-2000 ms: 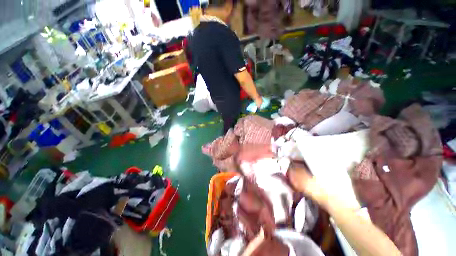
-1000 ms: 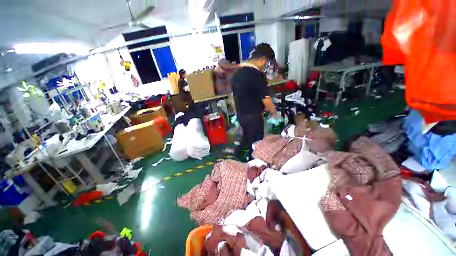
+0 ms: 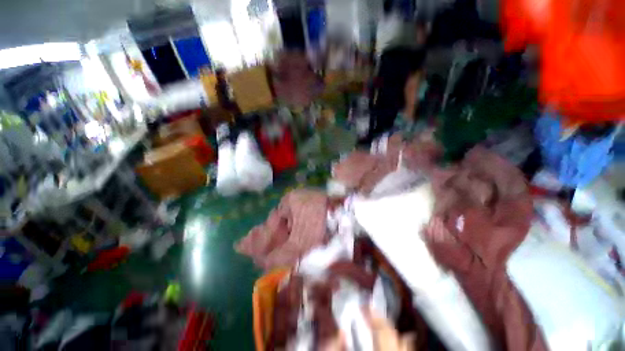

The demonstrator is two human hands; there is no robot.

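The view is heavily blurred. An orange crate (image 3: 262, 312) stands at the bottom centre, heaped with brown and white cloth pieces (image 3: 353, 301). A skin-coloured blur at the bottom edge, over the crate, looks like my right hand (image 3: 389, 336). A fainter one beside it may be my left hand (image 3: 334, 343). Both are cut off, and their fingers and any hold on cloth cannot be made out. A brown garment piece (image 3: 480, 253) with a small white label (image 3: 460, 223) lies on the white table (image 3: 562, 281) at the right.
Speckled pink-brown bundles (image 3: 298, 223) lie beyond the crate. An orange-red bag (image 3: 582, 62) hangs at upper right above light-blue fabric (image 3: 576, 151). White sacks (image 3: 243, 164), a red crate (image 3: 277, 147) and cardboard boxes (image 3: 171, 168) stand further back. A person in black (image 3: 394, 86) stands behind the bundles.
Since two seconds ago the view has lifted, bringing in the hanging bag and back wall. My hands, out of view one second ago, seem to show at the bottom edge. The person appears further right.
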